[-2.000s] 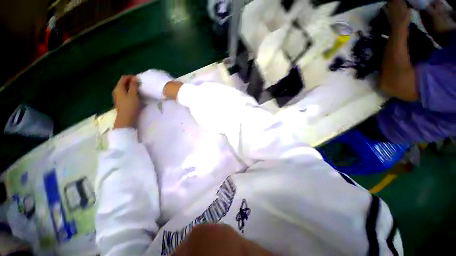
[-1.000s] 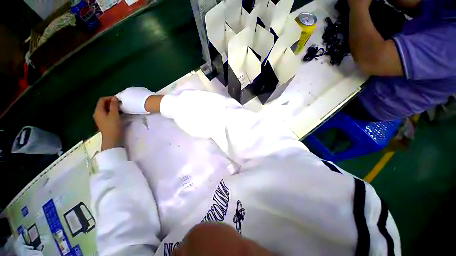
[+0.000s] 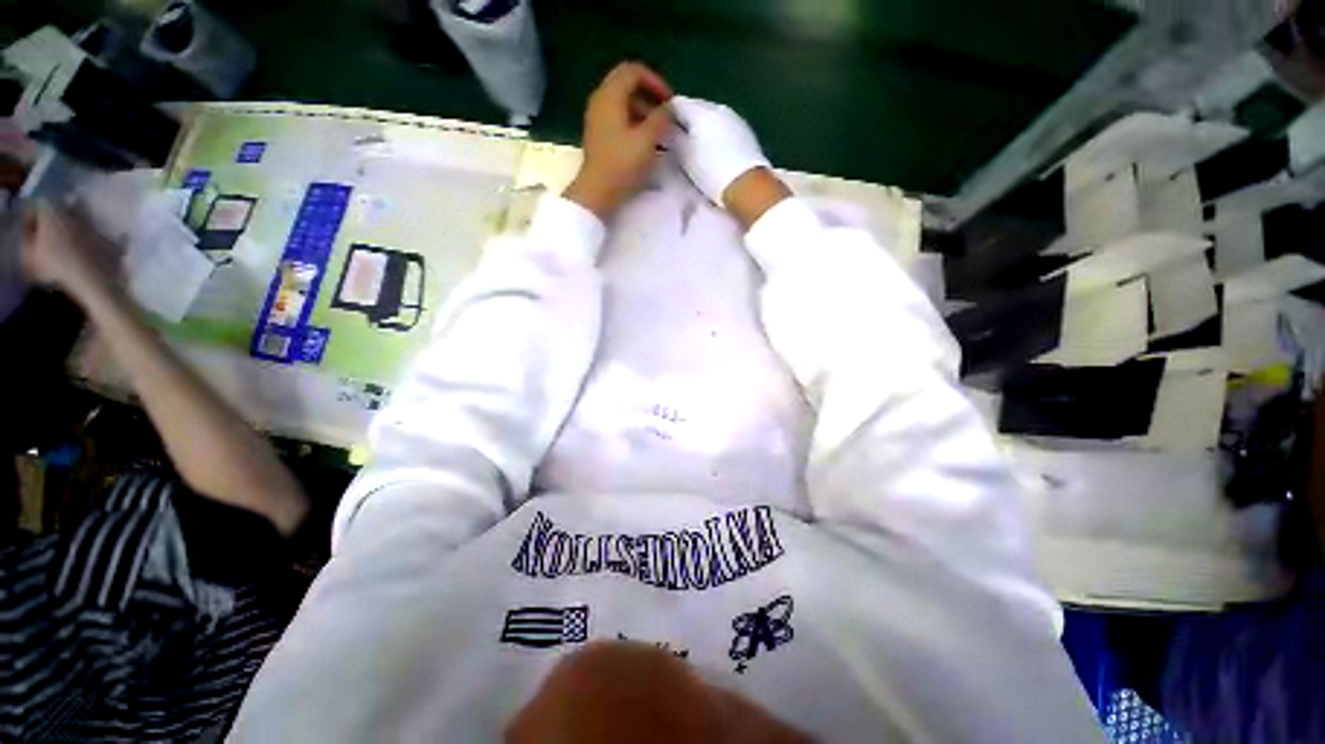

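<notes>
My left hand (image 3: 625, 134) is bare and my right hand (image 3: 715, 146) wears a thin white glove. They meet fingertip to fingertip over the far edge of the white scuffed bench (image 3: 661, 334), beside the green belt. The fingers are bent and pinched close together. Anything between them is too small or hidden to tell. A grey-white bagged product (image 3: 501, 61) with a dark top is on the belt, left of my hands and apart from them.
Black cartons (image 3: 1083, 400) with white flaps stand open at right. A printed sheet (image 3: 390, 233) lies on the bench at left. Another bagged product (image 3: 199, 51) is at far upper left. A person's bare forearm (image 3: 175, 385) reaches over the left bench end. A grey metal upright (image 3: 1068, 109) slants at upper right.
The view has turned left, bringing the person at left and the whole printed sheet into view and moving the cartons right. My hands remain together at the bench's far edge.
</notes>
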